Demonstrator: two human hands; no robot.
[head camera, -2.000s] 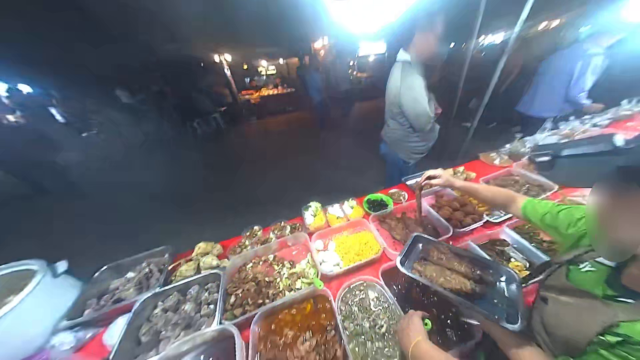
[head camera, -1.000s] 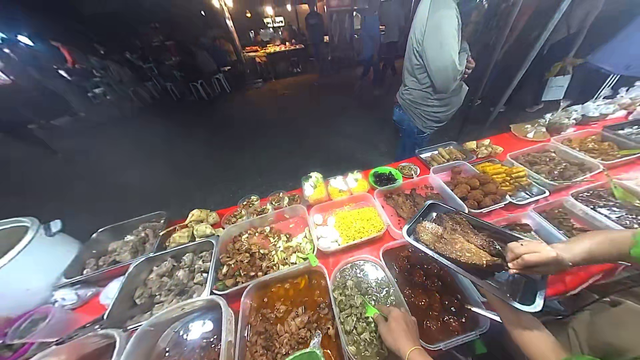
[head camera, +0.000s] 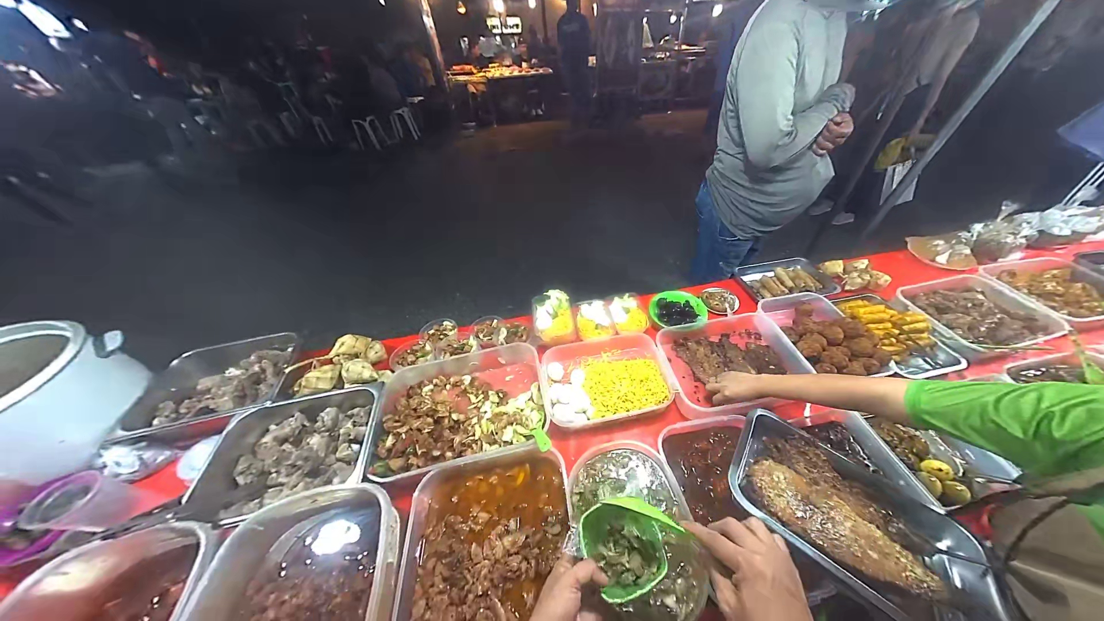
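Observation:
My right hand (head camera: 755, 565) grips the handle of a green plastic ladle (head camera: 668, 516) above an oval tub of greens in liquid (head camera: 625, 461). Chopped cooked greens (head camera: 625, 552) fill its bowl. Low beside the bowl, on its left, is my left hand (head camera: 569, 591), fingers curled; a clear film-like edge shows by it, but what it holds is unclear. A tub of meat stew in orange broth (head camera: 492, 535) stands to the left of the greens. To their right are a tub of dark saucy food (head camera: 703, 461) and a metal tray (head camera: 957, 552) with large browned slabs.
A co-worker's hand (head camera: 737, 388), below a green sleeve, reaches into a tub of grilled meat (head camera: 724, 345). Food tubs crowd the red-covered table (head camera: 595, 440), including yellow noodles with eggs (head camera: 625, 384). A large pot (head camera: 73, 388) stands left. A person in grey (head camera: 768, 129) stands across the table.
The green ladle's bowl is now in plain view, full of greens, and my left hand is beside it. The co-worker's hand has moved from the slabs in the metal tray to the grilled-meat tub.

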